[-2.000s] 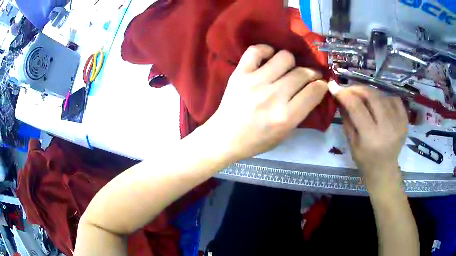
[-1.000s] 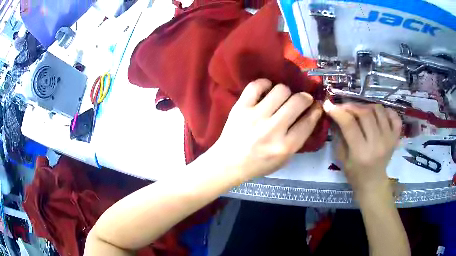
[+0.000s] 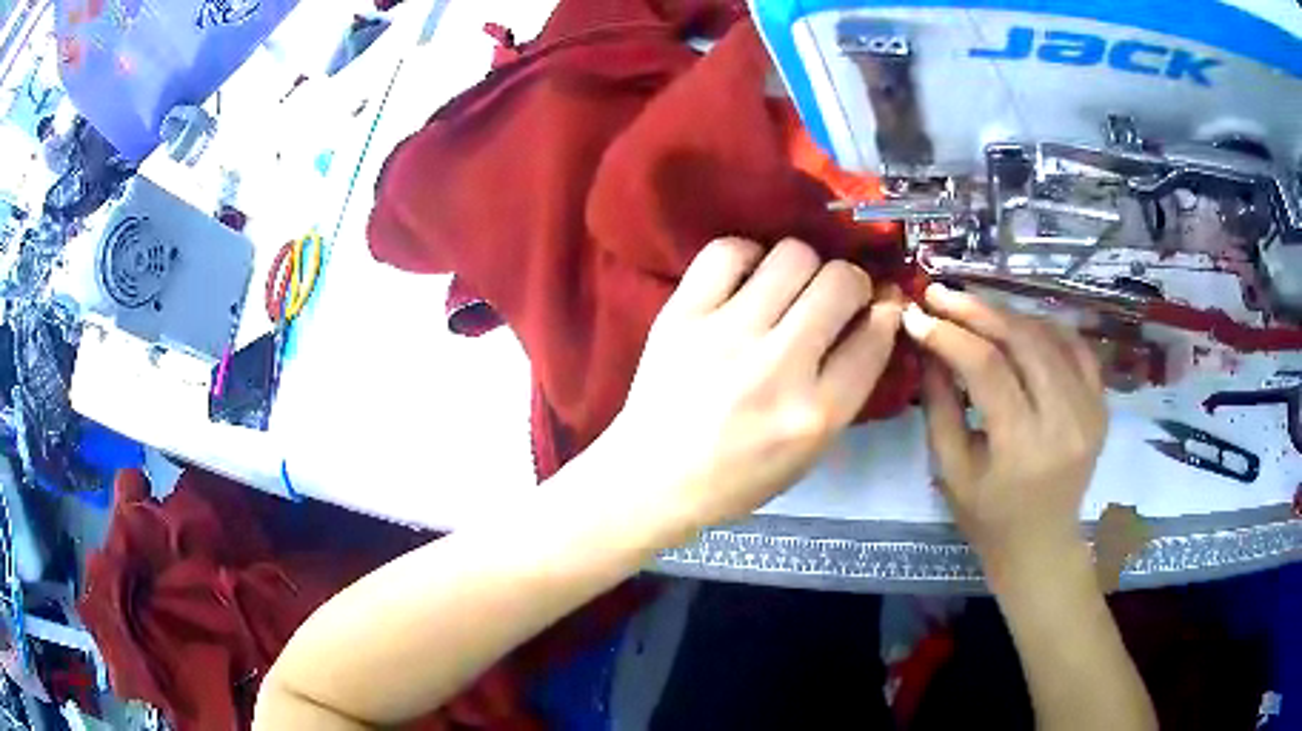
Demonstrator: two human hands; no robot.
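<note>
A dark red garment (image 3: 571,186) lies bunched on the white table, left of the presser foot (image 3: 928,229) of the sewing machine (image 3: 1057,86). My left hand (image 3: 771,371) lies on the garment and pinches its edge just in front of the foot. My right hand (image 3: 1014,414) is beside it, its thumb and index fingertips on the same edge, nearly touching the left fingertips. A narrow red binding strip (image 3: 1228,329) runs in from the right through the metal guide (image 3: 1057,286). The fingers hide the exact edge under them.
Black thread snips (image 3: 1207,449) lie right of my right hand. A measuring tape (image 3: 857,554) runs along the front table edge. Red-and-yellow-handled scissors (image 3: 296,279) and a black rectangle (image 3: 246,380) lie at left, by a grey vented box (image 3: 164,264). Red cloth (image 3: 186,586) hangs at lower left.
The view has shifted, showing more of the machine head. Both hands stay at the garment edge near the foot. My right hand has turned slightly and moved closer to the left one.
</note>
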